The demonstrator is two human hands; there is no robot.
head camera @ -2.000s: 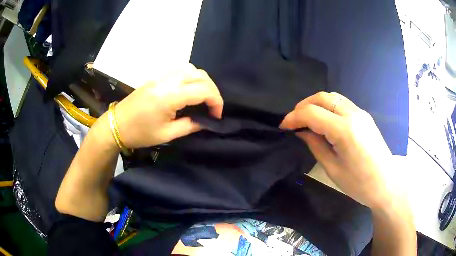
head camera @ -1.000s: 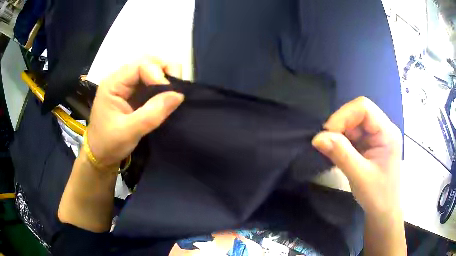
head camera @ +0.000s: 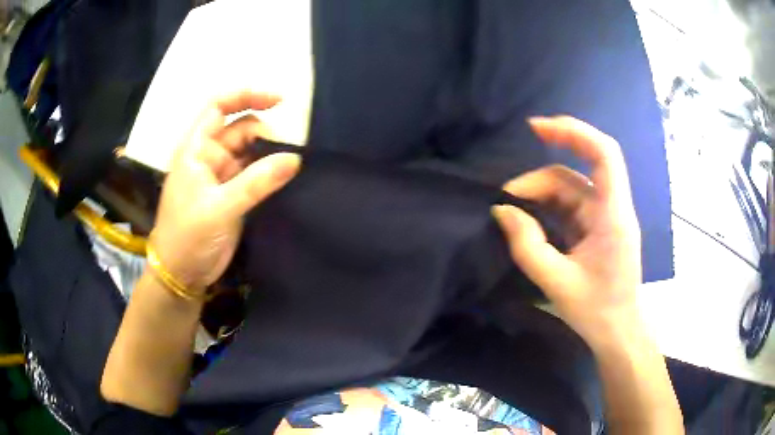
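Observation:
A dark fabric panel (head camera: 365, 255) hangs between my hands over the table's front edge and my lap. Its upper edge runs nearly level, dipping a little to the right. My left hand (head camera: 212, 191) pinches this edge between thumb and fingers at the left. My right hand (head camera: 578, 229) holds the edge at the right between thumb and a finger, with the index finger raised. More dark cloth (head camera: 544, 76) lies behind on the table and looks bluish at the right. The image is partly blurred.
The white table (head camera: 238, 68) shows at the left and right of the cloth. Large black-handled scissors (head camera: 755, 319) lie at the far right. A yellow curved bar (head camera: 106, 229) and dark cloth (head camera: 64, 297) are at the left. Patterned clothing (head camera: 408, 408) shows at the bottom.
The panel edge, bunched low two seconds ago, is now raised and spread between my hands. Since one second ago, my right hand has moved slightly left and its index finger has lifted.

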